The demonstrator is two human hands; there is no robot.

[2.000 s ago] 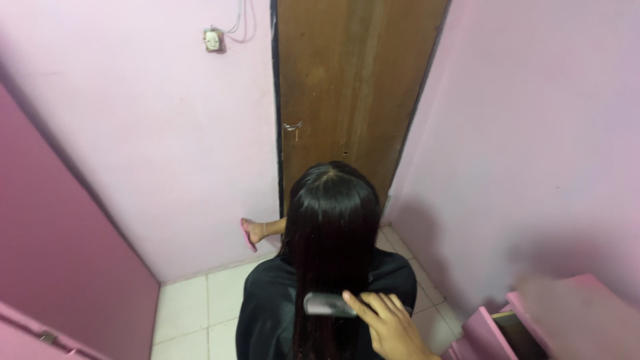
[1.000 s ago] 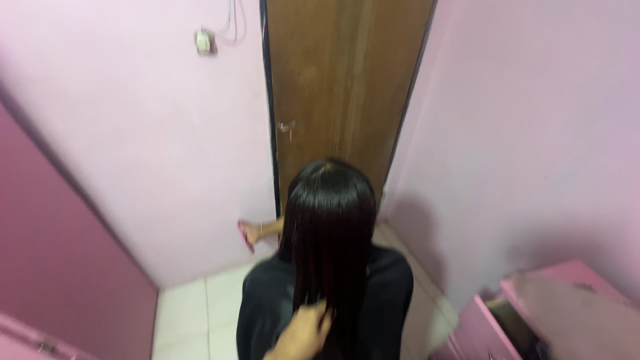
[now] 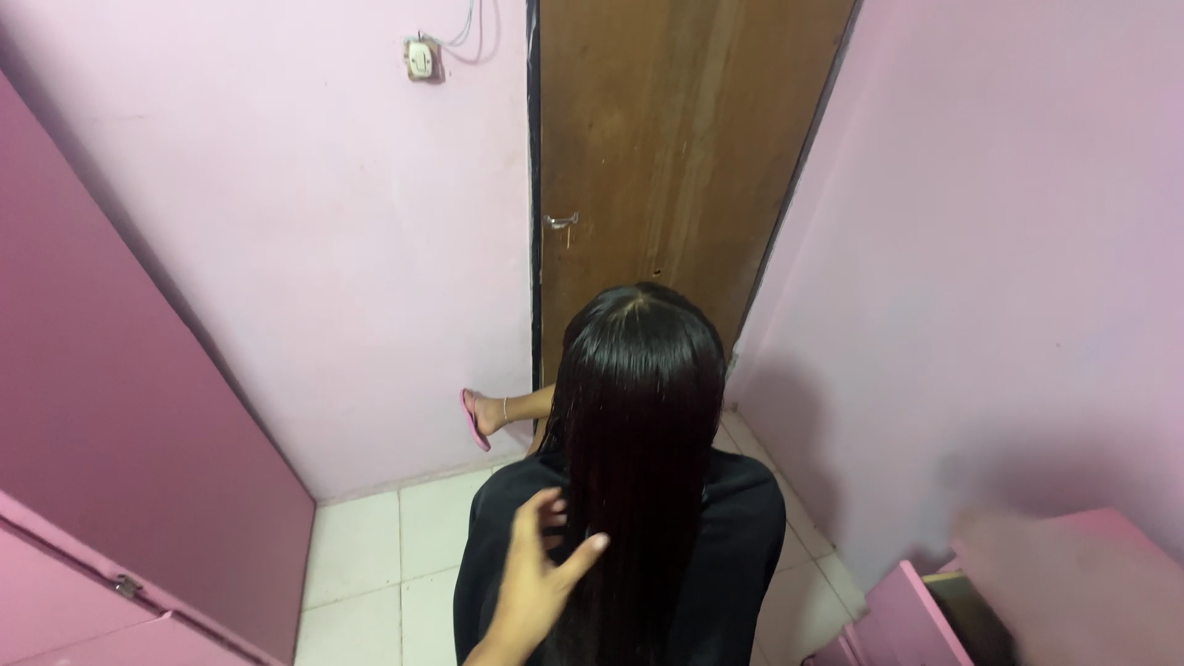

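A person sits with their back to me, with long, straight, dark hair [image 3: 638, 444] hanging down the middle of a black cape [image 3: 740, 546]. At the left edge of the hair is my left hand [image 3: 546, 573], its thumb and fingers spread and curved, with nothing between them. The thumb tip overlaps the hair in the view; whether it touches it I cannot tell. The fingers are over the cape near the person's left shoulder. My right hand is out of view. The person's foot, in a pink flip-flop [image 3: 474, 424], sticks out to the left by the wall.
A brown wooden door [image 3: 684, 139] stands beyond the person, with a wall switch [image 3: 422, 60] to its left. A pink cabinet [image 3: 157, 370] fills the left side. At the lower right is pink furniture with an open drawer [image 3: 911, 615], partly blurred. White tiles [image 3: 435, 536] cover the floor.
Two seconds ago a hand held a hairbrush or comb at the lower hair; neither it nor the tool shows now. My left hand, over the lower hair one second ago, is now at the hair's left edge, fingers spread.
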